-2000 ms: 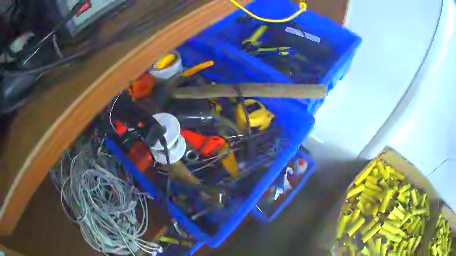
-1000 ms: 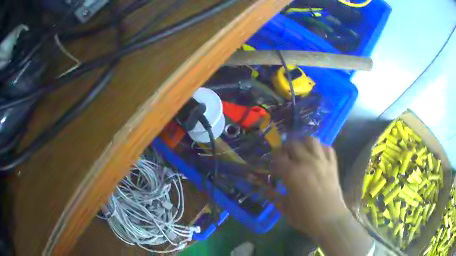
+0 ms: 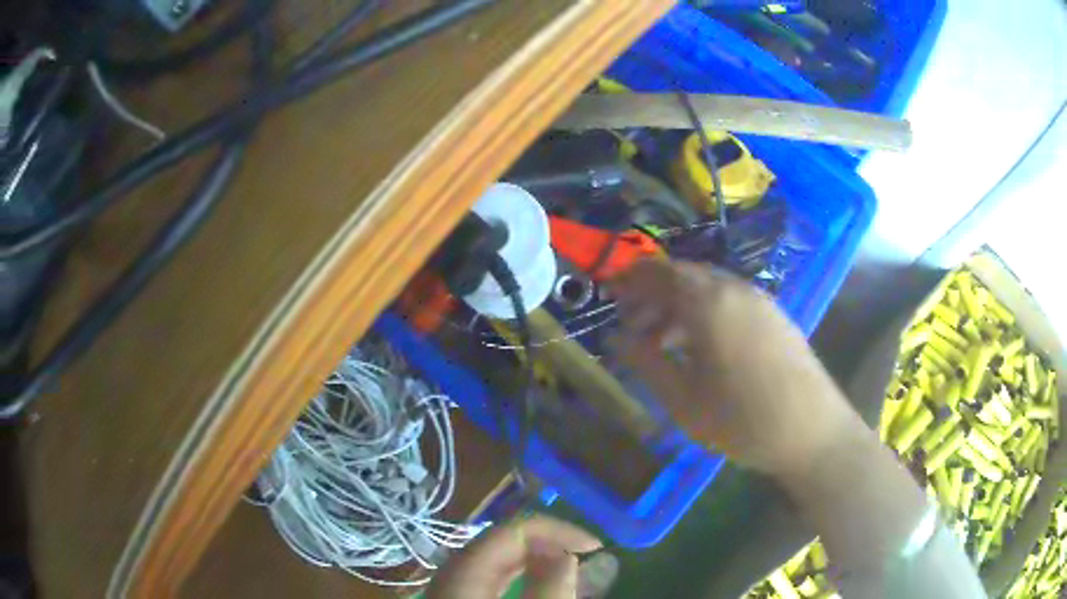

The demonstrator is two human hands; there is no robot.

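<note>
The blue tool bin [image 3: 840, 252] holds mixed tools, among them an orange-red tool [image 3: 591, 245], a white spool [image 3: 524, 252] with a black plug and cable in front of it, and a yellow tape measure [image 3: 731, 173]. A long pale wooden handle [image 3: 761, 117] lies across the bin. My right hand [image 3: 720, 369] reaches in from the lower right, over the bin's lower right part. It is blurred, and what its fingers touch is hidden. My left hand [image 3: 527, 564] is cut off by the bottom edge, below the bin. Its fingers are bent beside a thin dark thing, too small to name.
The curved wooden shelf edge [image 3: 351, 257] runs diagonally left of the bin, with thick black cables [image 3: 234, 129] on its board. A tangled white cable bundle [image 3: 363, 468] lies beneath. A carton of yellow tubes [image 3: 971, 398] stands at right. Another blue bin [image 3: 924, 53] is at the top.
My right hand has come into the bin from the lower right and moved slightly up since one second ago. My left hand has appeared at the bottom. The view has shifted, showing more shelf.
</note>
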